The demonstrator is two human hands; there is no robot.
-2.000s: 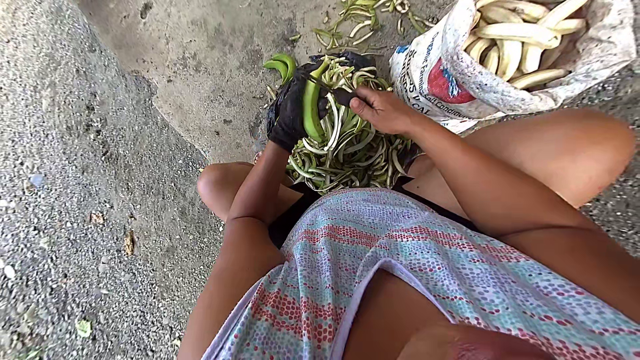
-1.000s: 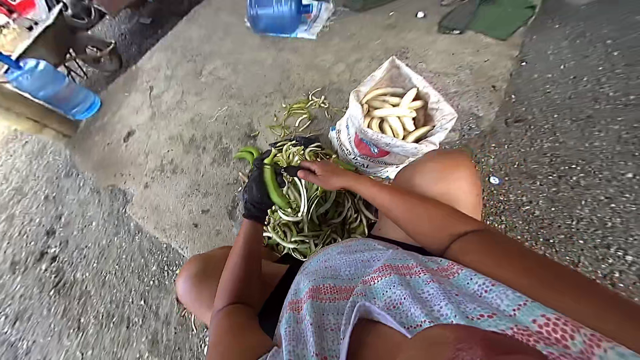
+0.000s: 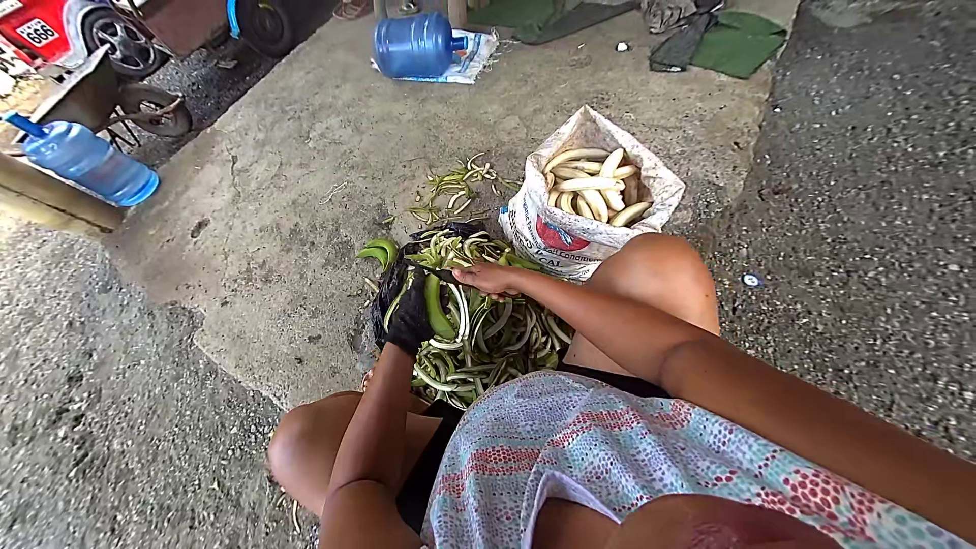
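Observation:
My left hand (image 3: 410, 313), in a black glove, is closed around a green banana (image 3: 437, 306), which stands out on its right side. My bare right hand (image 3: 486, 279) grips a dark knife (image 3: 436, 271), whose blade lies by the banana's upper end. Beneath both hands is a large heap of green and white banana peels (image 3: 496, 343) on a black plastic bag (image 3: 387, 293). Unpeeled green bananas (image 3: 379, 252) lie at the bag's left edge. Beyond my right hand stands a white woven sack (image 3: 560, 236) holding many peeled bananas (image 3: 591, 183).
Loose peels (image 3: 457, 187) lie on the concrete slab (image 3: 290, 168) beyond the heap. One blue water jug (image 3: 415, 46) lies at the top, another (image 3: 91, 162) at the left near a wheelbarrow (image 3: 95, 99). Green cloth (image 3: 740, 44) lies at the upper right, and gravel borders the slab.
The view has swung up and out, bringing in the jugs and wheelbarrow. Both hands stay at the peel heap, the left one still on a green banana.

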